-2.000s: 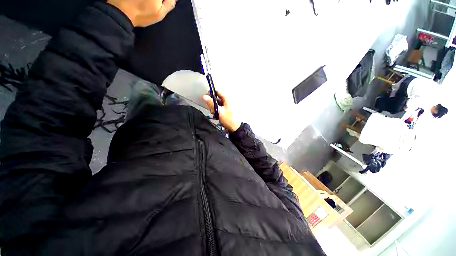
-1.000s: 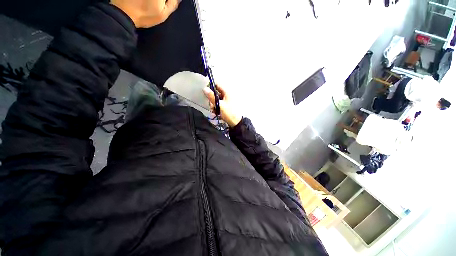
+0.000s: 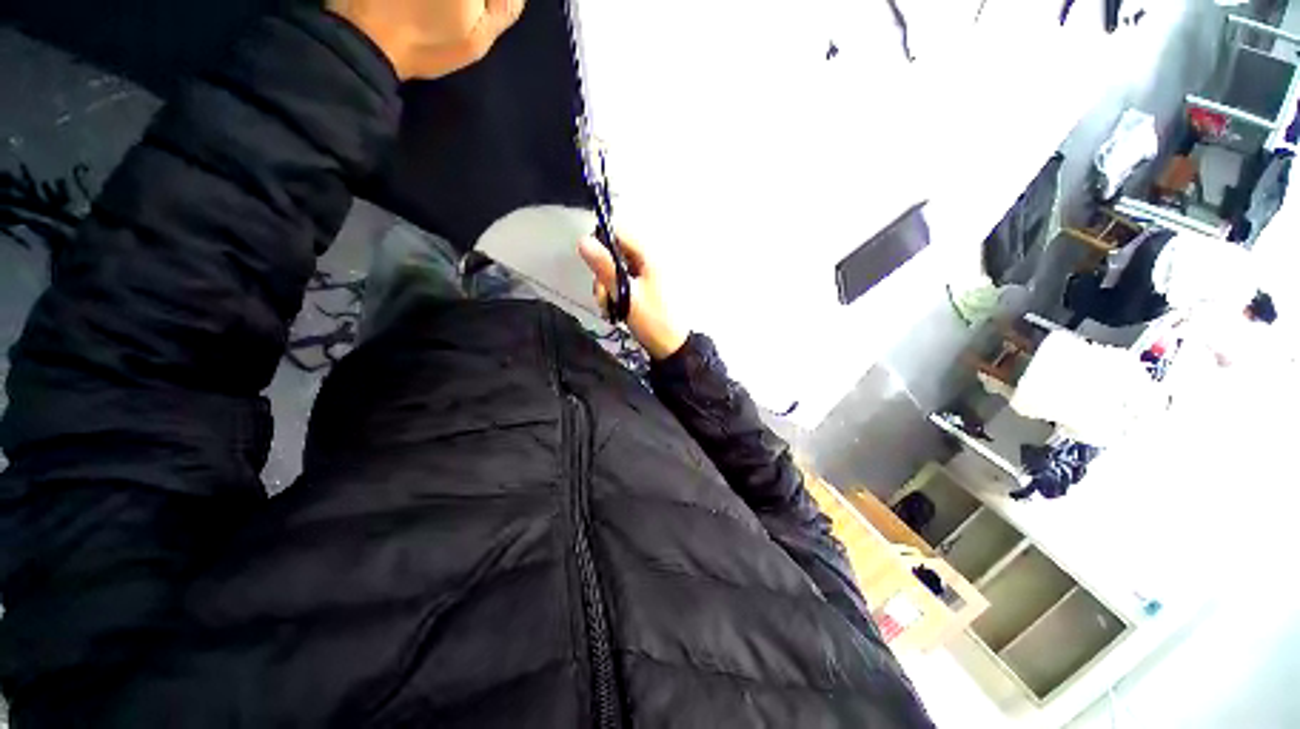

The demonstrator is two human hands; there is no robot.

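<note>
A dark garment piece (image 3: 478, 150) lies along the white table's edge and hangs down at its left side. My left hand (image 3: 435, 32) is at the top, partly cut off by the picture's edge, with bent fingers on the dark cloth. My right hand (image 3: 637, 292) is closed round the black handles of the shears (image 3: 616, 271). The shears are seen edge-on as a thin dark line along the cloth's right edge; whether the blades are apart cannot be told.
A smartphone (image 3: 883, 255) lies on the white table (image 3: 727, 185), with dark scraps at its far side. Black offcuts (image 3: 325, 321) lie on the grey floor at left. An olive-green cloth (image 3: 406, 271) is near my jacket. A wooden box (image 3: 898, 570), shelving and a person are at right.
The shears have turned slightly, and their dark line looks shorter and thinner. My left hand has shifted slightly right with the cloth.
</note>
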